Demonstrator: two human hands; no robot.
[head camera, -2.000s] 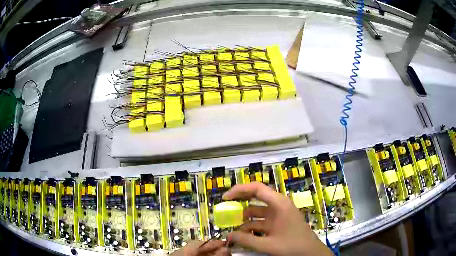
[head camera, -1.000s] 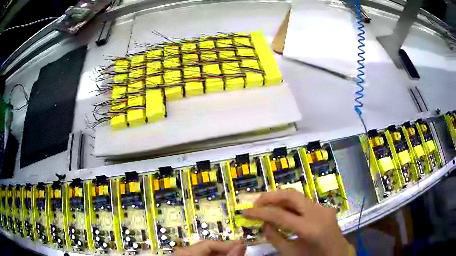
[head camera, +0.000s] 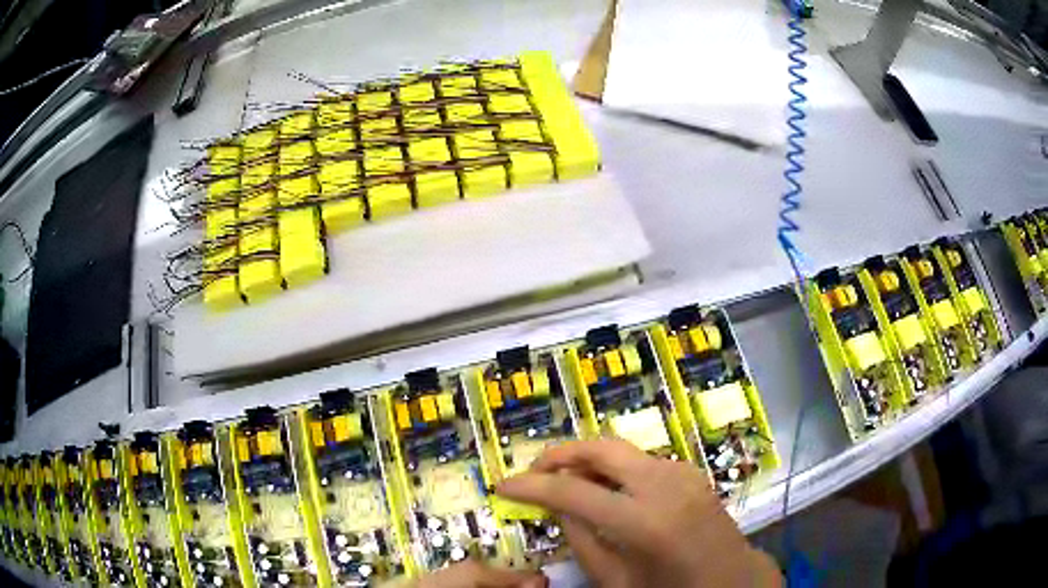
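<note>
My right hand (head camera: 632, 505) is over a circuit board (head camera: 523, 396) in the row, lower centre. Its fingers are on a yellow transformer (head camera: 519, 505) at the near half of that board; the fingers hide most of the block. My left hand (head camera: 483, 577) is low at the bottom edge, beside the board's near end, largely cut off; what its fingers do is not clear. The two boards just right carry pale yellow transformers (head camera: 722, 404). The boards to the left show bare pale areas in the middle.
Rows of yellow transformers (head camera: 431, 153) with dark leads lie on a white slab (head camera: 460, 258) behind the conveyor rail. A black mat (head camera: 90, 264) lies left. A white sheet (head camera: 701, 69) lies beyond. A blue coiled cord (head camera: 793, 138) hangs at right, its straight end crossing the conveyor.
The transformer, held above the boards two seconds ago, went down onto a board. Both hands stay low at that board. The view has shifted, so the slab and mat appear further left.
</note>
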